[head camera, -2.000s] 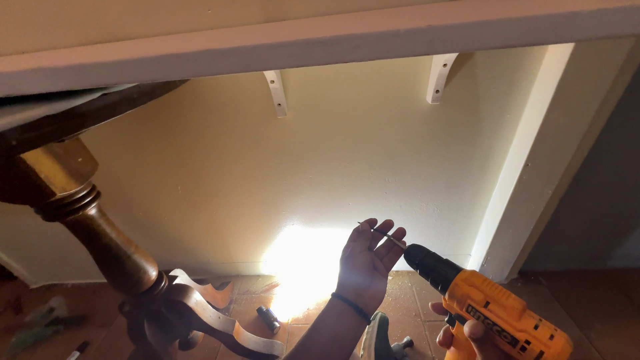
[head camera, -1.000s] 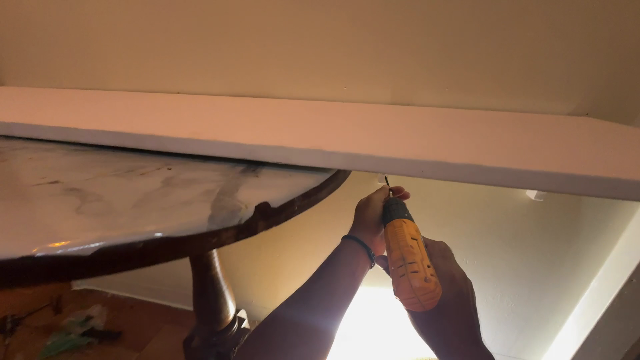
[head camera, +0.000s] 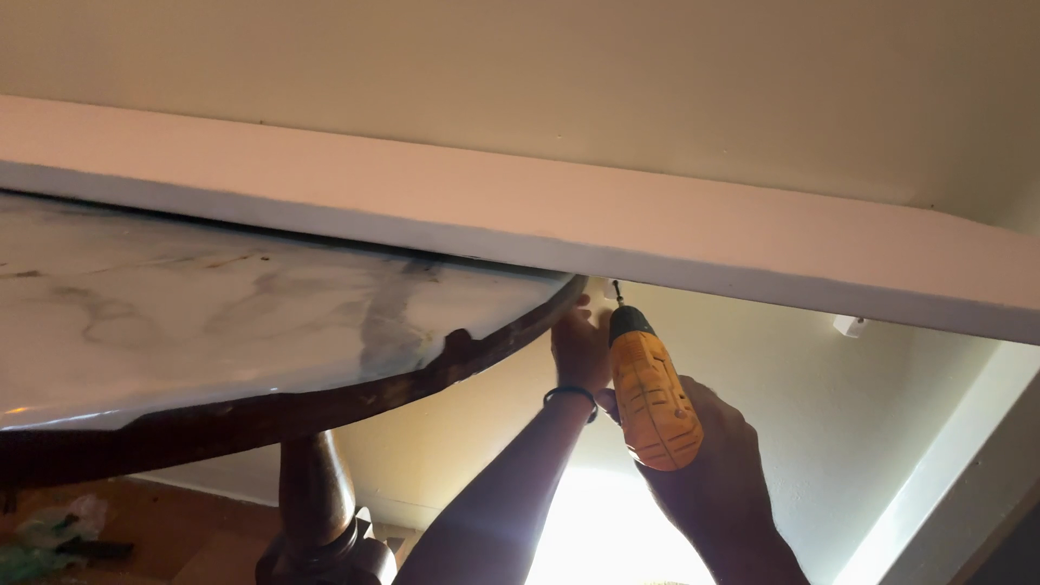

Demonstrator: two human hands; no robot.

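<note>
My right hand [head camera: 719, 439] grips an orange cordless drill [head camera: 654, 398] with a black chuck, pointed up at the underside of a pale shelf board [head camera: 691, 231]. A dark screw [head camera: 617, 291] sits at the tip of the drill's bit, close below the board's front edge, beside a white bracket [head camera: 608, 288] that shows only in part. Just left of the chuck, my left hand [head camera: 580, 345] is raised under the board with its fingers partly spread. It wears a dark wristband. Whether its fingers touch the bracket or anything else cannot be told.
A round table with a marble-look top [head camera: 268, 325] and dark wooden rim stands at left, close under the board. Its turned wooden leg [head camera: 317, 487] is below. Another white bracket [head camera: 850, 326] shows at right. Plastic-like litter [head camera: 65, 528] lies on the floor. Bright light hits the lower wall.
Both hands and the drill have moved up from low by the wall to the shelf's underside. My left hand no longer holds the screw out before the drill. The view has shifted strongly.
</note>
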